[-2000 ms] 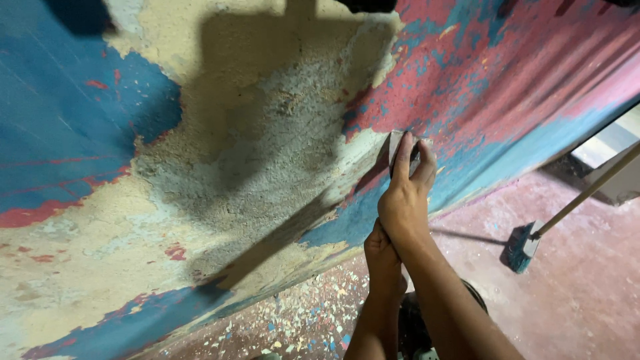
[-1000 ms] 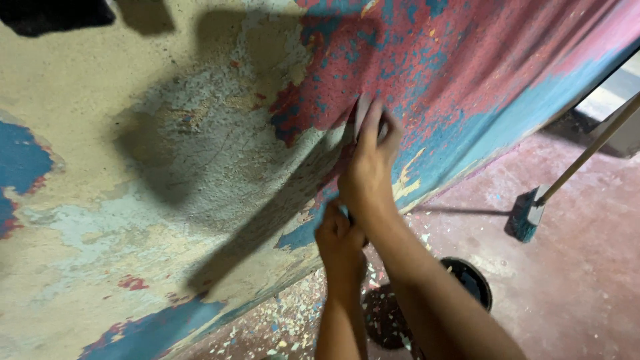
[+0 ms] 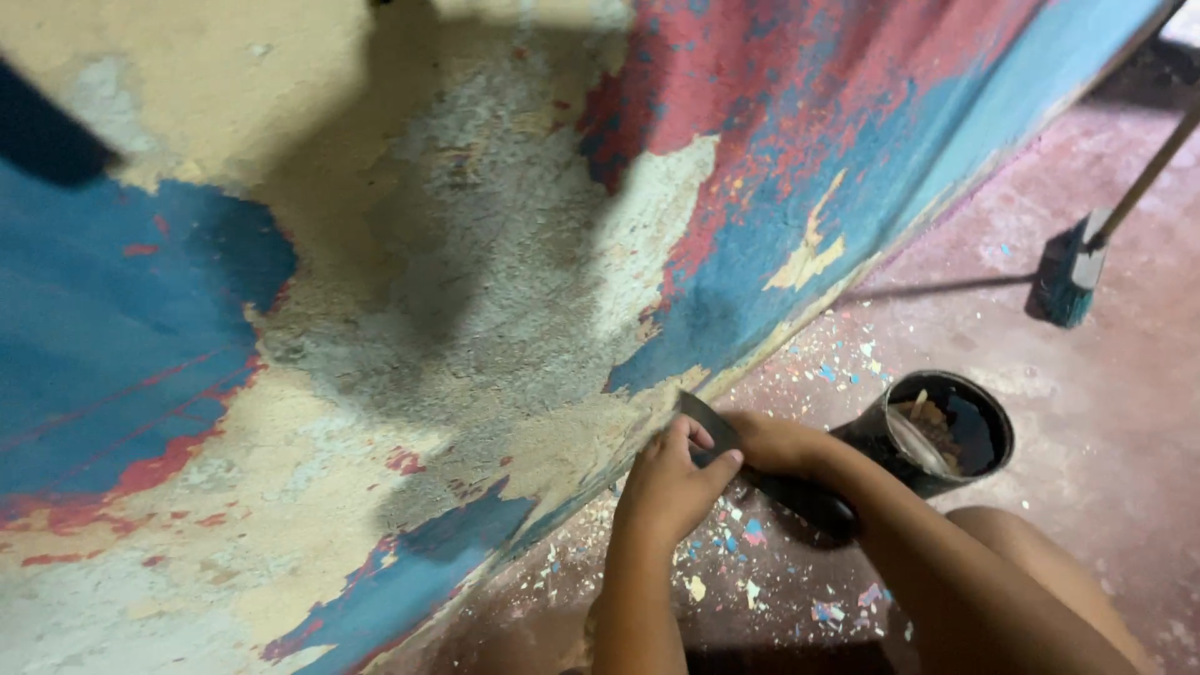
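My left hand (image 3: 670, 478) grips the metal blade of a putty knife (image 3: 710, 427) with thumb and fingers. Beside it, my right hand (image 3: 773, 443) is at the same tool; its fingers are partly hidden behind the blade. The black handle (image 3: 811, 506) sticks out below my right wrist. The blade's tip lies by the lower part of a painted wall (image 3: 525, 347), close to the edge of blue paint. Red and blue paint on this wall is flaked off in large patches, showing cream and rough grey layers.
Paint chips (image 3: 750, 534) lie scattered over the reddish floor (image 3: 1106, 422) along the wall's foot. A black bucket (image 3: 867, 441) with water and debris stands right of my hands. Farther right is a broom (image 3: 1078, 272) with teal bristles. A knee shows at the lower right.
Both hands have moved down the wall with the tool, from the edge of the red paint to near the wall's foot. More of the bucket shows now.
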